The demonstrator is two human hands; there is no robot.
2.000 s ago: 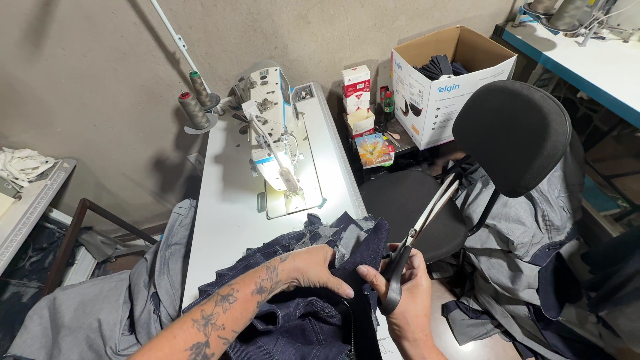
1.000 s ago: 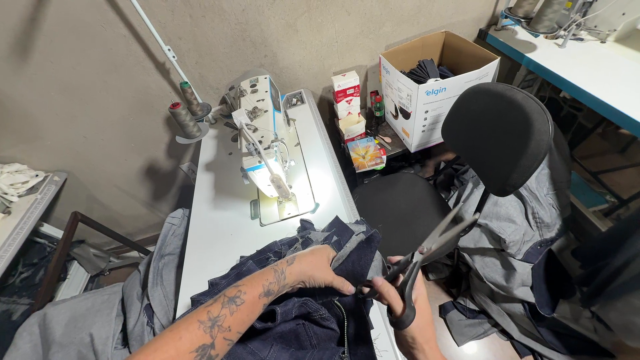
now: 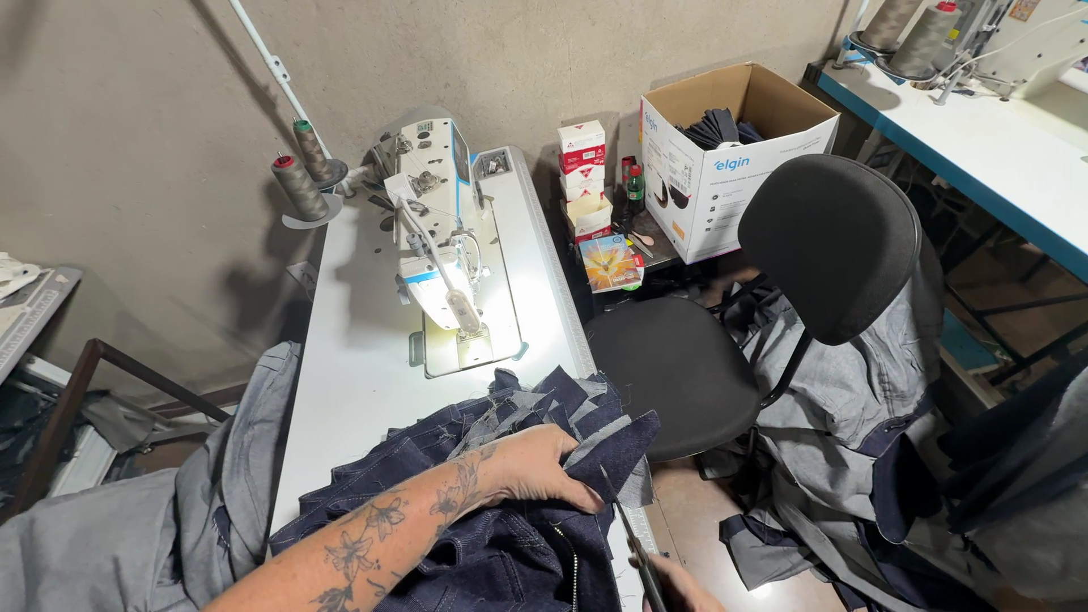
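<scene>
Dark blue denim pieces (image 3: 476, 552) lie bunched over the near end of a white sewing table (image 3: 357, 340), with a metal zipper (image 3: 571, 565) showing among them. My left hand (image 3: 544, 467) pinches a denim flap (image 3: 616, 450) between thumb and fingers. Low in the view, my right hand (image 3: 680, 586) grips scissors (image 3: 633, 531), whose blades point up and away at the flap's lower edge. The handles are partly cut off by the frame's bottom. Behind the denim stands an industrial sewing machine (image 3: 433, 212), its lamp lighting the needle area.
A black chair (image 3: 680, 374) stands right of the table, with grey and navy garments (image 3: 833, 425) heaped beyond it. An Elgin cardboard box (image 3: 714, 195), small boxes (image 3: 584, 178) and a bottle (image 3: 635, 189) are behind. Thread cones (image 3: 299, 191) stand at back left; more denim (image 3: 229, 476) hangs at left.
The scissors and my right hand have moved down, from beside the chair seat to the flap's lower edge. My left hand still holds the denim.
</scene>
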